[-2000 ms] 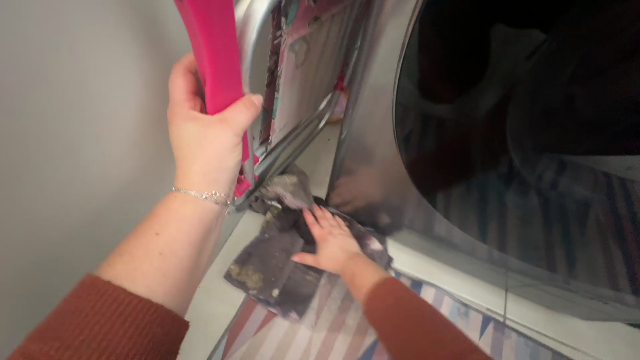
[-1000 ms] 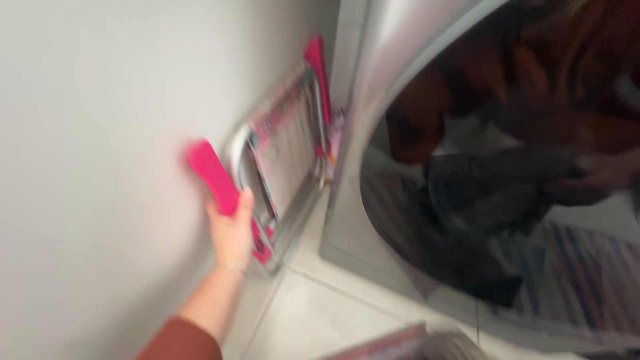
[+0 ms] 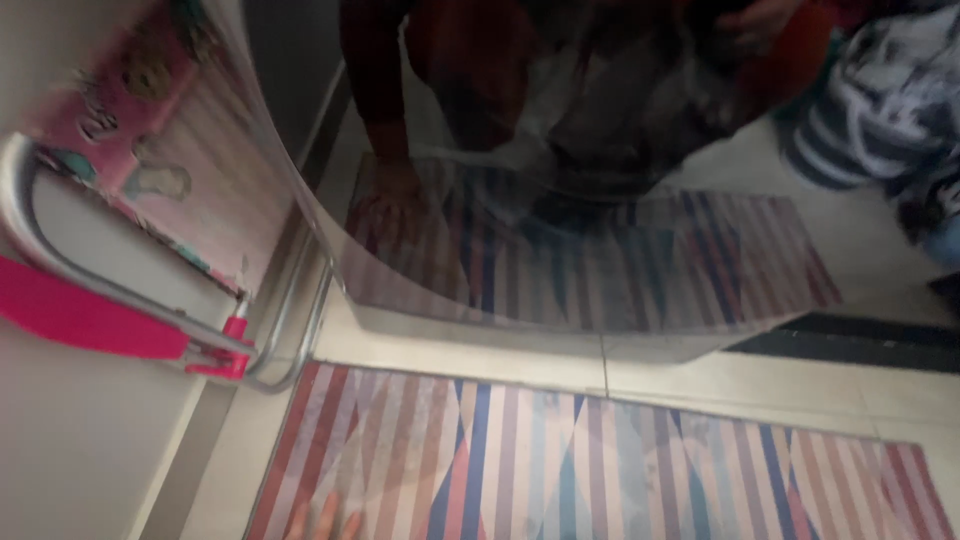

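The fingertips of my left hand (image 3: pixel 326 519) rest apart on a striped floor mat (image 3: pixel 517 457) at the bottom left, holding nothing; the rest of that hand is cut off. The mat lies flat on pale floor tiles. A folded metal-tube frame with pink plastic parts (image 3: pixel 232 351) and a pink printed panel (image 3: pixel 161 142) leans by the wall, left of the mat. The dark glossy round door (image 3: pixel 517 247) of a front-loading appliance mirrors an arm pressing on the mat. My right hand is not directly in view; a blurred hand shows in the reflection.
The pale wall (image 3: pixel 90 435) with its grey skirting (image 3: pixel 184 457) borders the left side. The appliance stands close beyond the mat, above a strip of tiles (image 3: pixel 675 375). Striped fabric shows at the upper right, apparently within the reflection.
My left hand has let go of the pink part of the folded frame and is now on the mat. The grey cloth under my right hand two seconds ago is out of view. The view has moved closer.
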